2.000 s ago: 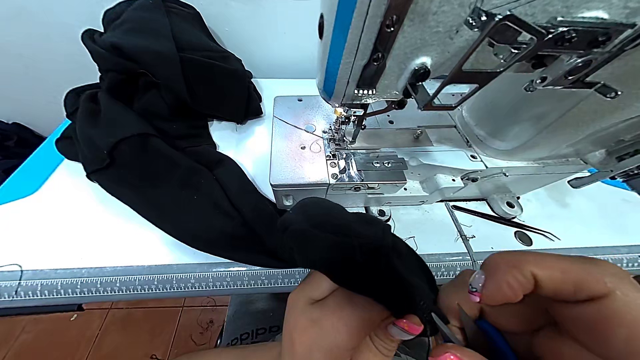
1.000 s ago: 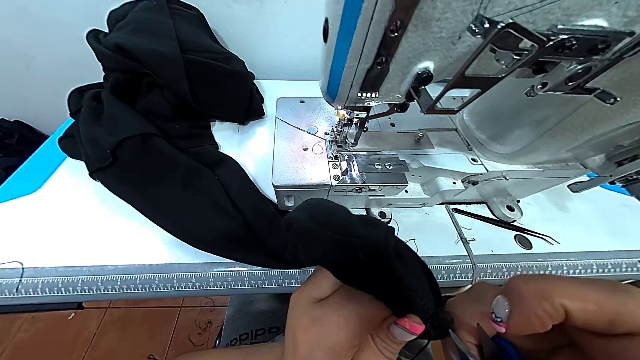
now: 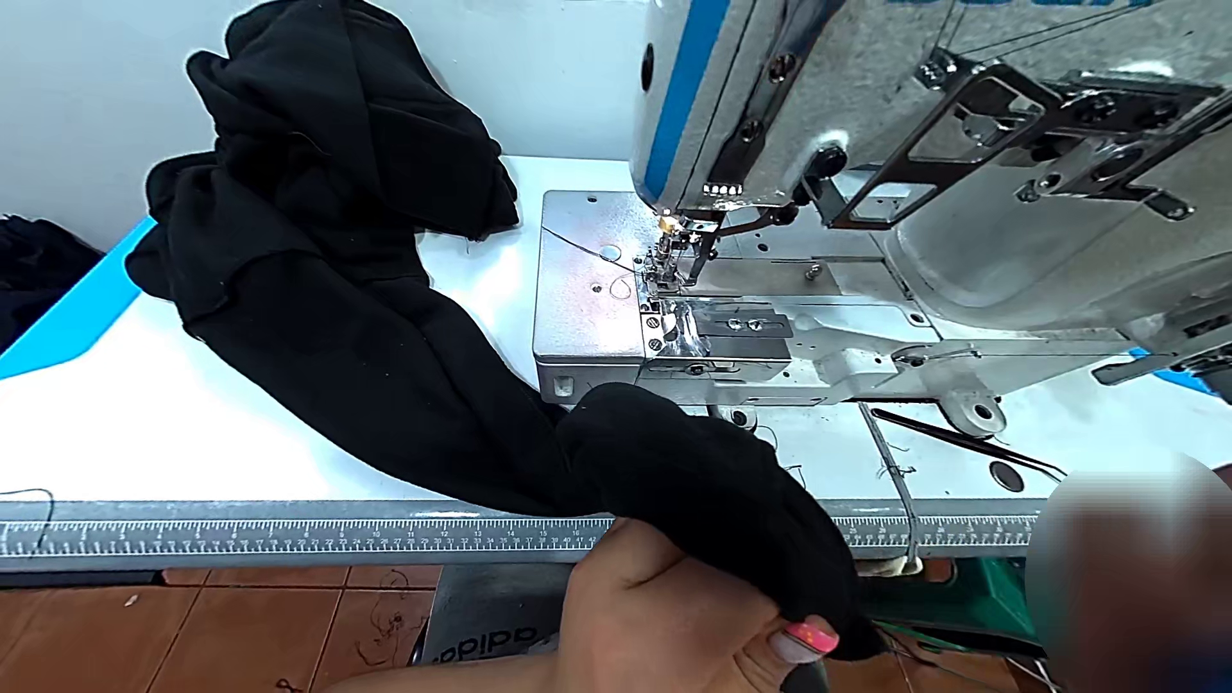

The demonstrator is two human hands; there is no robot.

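My left hand [image 3: 674, 616] is closed around the lower end of a black fabric garment [image 3: 366, 366], its thumb with a pink-tipped nail pressed on the cloth. The garment runs from that hand over the table edge to a bunched heap at the upper left. A blurred patch at the lower right covers what looks like my right hand [image 3: 1126, 577], away from the cloth; its fingers and anything in them cannot be made out. Behind the cloth stands an industrial sewing machine [image 3: 587, 279], its needle area free of the garment. Loose threads hang beside the cloth end.
Black tweezers [image 3: 962, 443] and a small dark disc [image 3: 1007, 476] lie on the white table [image 3: 241, 423] below the machine. A measuring scale [image 3: 289, 537] runs along the front edge, with a grey strip [image 3: 895, 481] across it. Dark fabric [image 3: 38, 269] is at far left.
My right hand has moved right, away from the cloth end, where it held a small blue-handled cutting tool. My left hand keeps its hold on the cloth.
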